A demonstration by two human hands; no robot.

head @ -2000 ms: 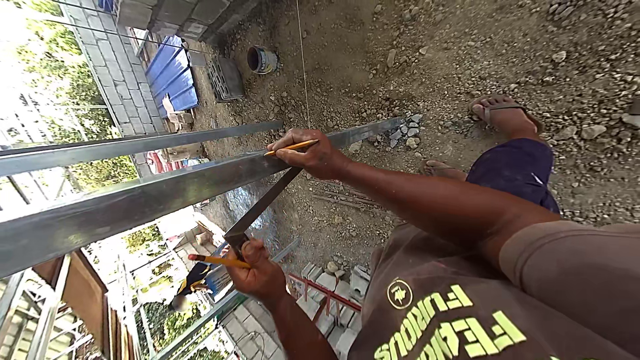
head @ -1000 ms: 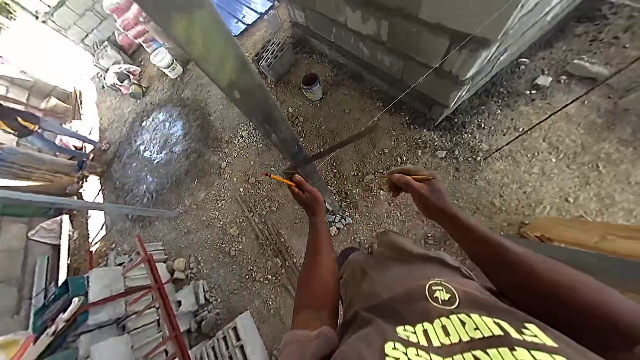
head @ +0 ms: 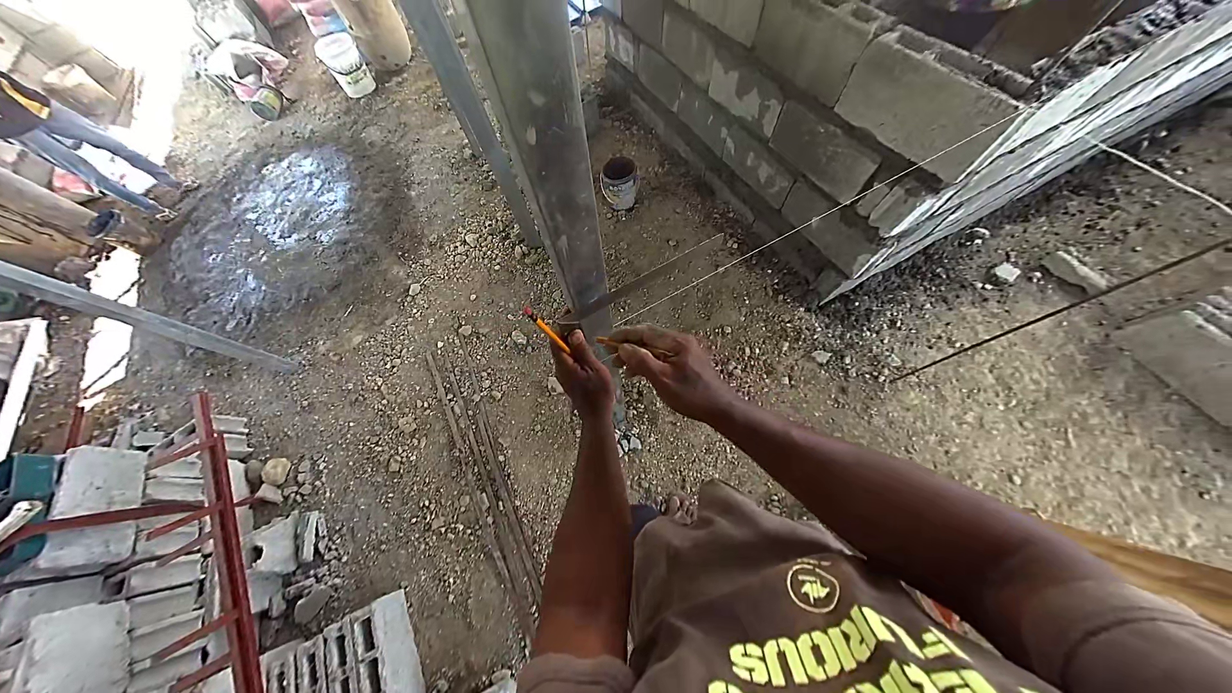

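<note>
An upright metal post (head: 558, 164) rises in front of me. My left hand (head: 585, 377) holds a yellow pencil (head: 549, 332) with a reddish end, and it grips the short arm of a carpenter's square against the post. The square's long dark blade (head: 664, 277) crosses the post and points up to the right. My right hand (head: 669, 366) is just right of the left one and pinches a second, short pencil (head: 608, 342), its end at the post's face. Whether that end touches the metal I cannot tell.
A concrete block wall (head: 770, 106) stands at upper right, with a taut string (head: 813, 222) running from it toward the post. A bucket (head: 619, 183) sits behind the post. Thin rods (head: 481, 481), a red metal frame (head: 219, 510) and blocks lie left. A person's legs (head: 96, 144) show at far left.
My right hand has moved left from beside the post to the post's face. The square has stayed across the post since a second ago. The view has swung round strongly since the first frame.
</note>
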